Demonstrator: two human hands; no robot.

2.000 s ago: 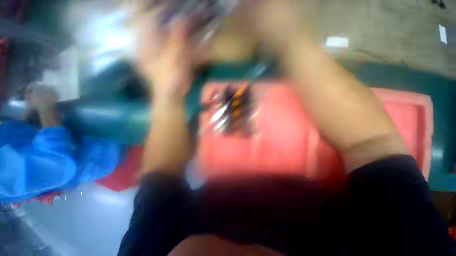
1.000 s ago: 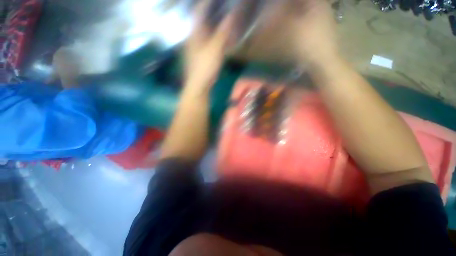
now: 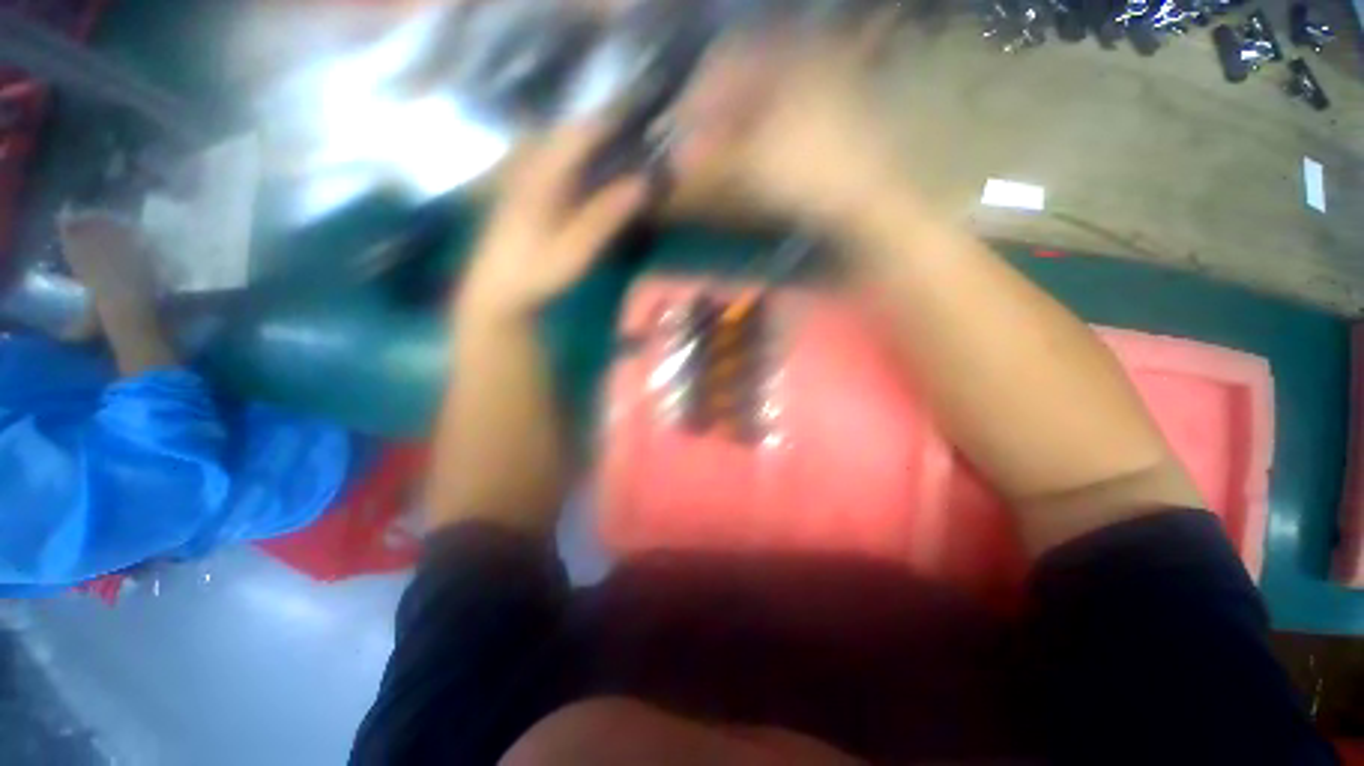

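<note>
My left hand (image 3: 531, 232) is blurred at the bench, thumb and fingers around a dark part (image 3: 646, 147). My right hand (image 3: 785, 135) is strongly blurred, its fingertips close to that part; its grip is unclear. Several components (image 3: 724, 367) with orange middles and shiny ends stand in rows in the far left corner of the pink tray (image 3: 838, 486), below my hands. A thin dark item (image 3: 793, 258) shows blurred under my right wrist, at the tray's far edge.
A person in blue (image 3: 105, 464) sits at left by a red stool (image 3: 352, 516). Bright sheets (image 3: 397, 142) and blurred metal parts lie beyond my left hand. Dark metal parts (image 3: 1242, 45) lie far right on the tan sheet (image 3: 1152, 135). Another pink tray (image 3: 1254, 449) is at right.
The camera view swung right and back, shifting the whole scene. My hands stay close together above the far bench area. The components in the tray look unchanged.
</note>
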